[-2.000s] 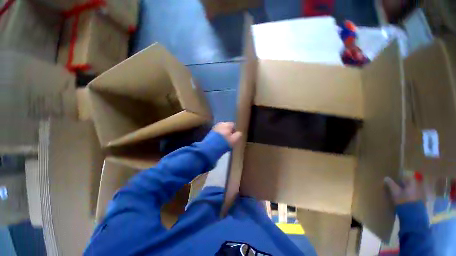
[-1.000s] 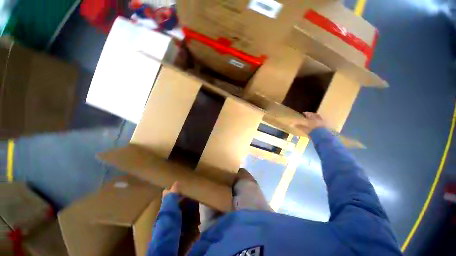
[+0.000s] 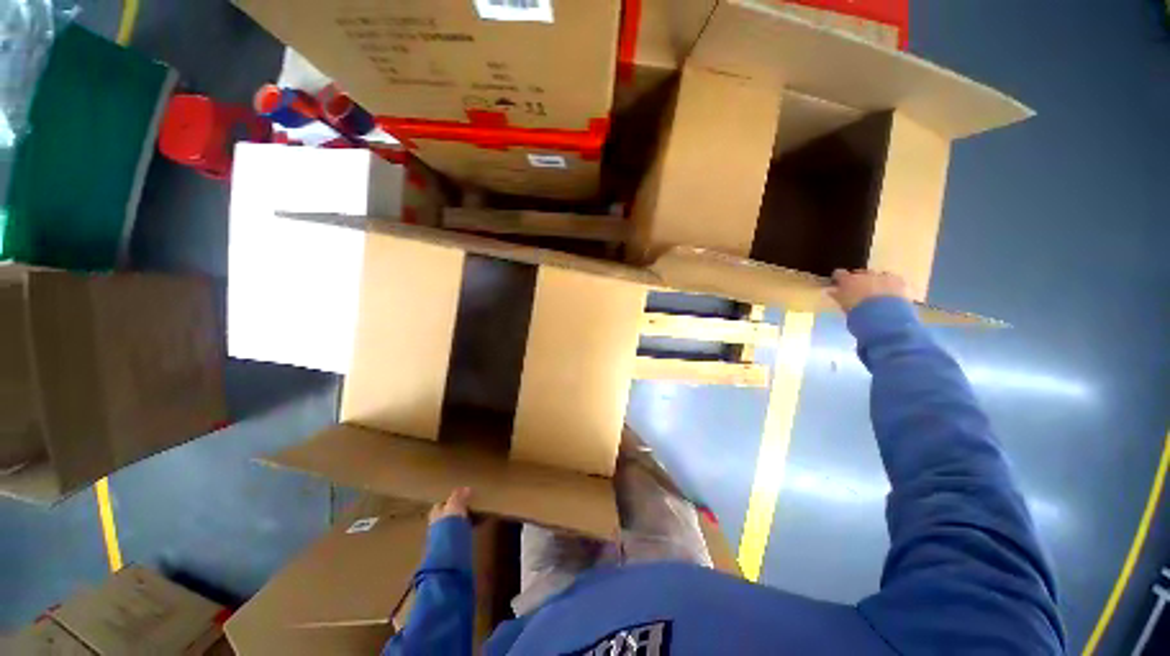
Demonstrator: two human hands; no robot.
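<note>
An open shipping carton [image 3: 579, 372] with its flaps spread lies in front of me, its mouth facing up and its inside dark. My left hand [image 3: 453, 504] is at the edge of its near flap. A second open carton [image 3: 712, 160] stands beyond it to the right, also dark inside. My right hand [image 3: 867, 287] is on the edge of that carton's near flap, fingers over the rim. The flaps of the two cartons meet or overlap between them. The left hand is small and its thumb side is partly hidden.
A pallet [image 3: 703, 368] shows between the cartons. A white box [image 3: 289, 256] is at left, with tape rolls [image 3: 312, 109] behind it. A printed carton [image 3: 443, 58] with red tape is at the back. A green crate [image 3: 80, 154] and more cartons [image 3: 122, 372] are far left.
The view has turned and shifted, so the cartons sit more level. The right hand has moved slightly right along the second carton's flap. The left hand stays at the nearer carton's flap.
</note>
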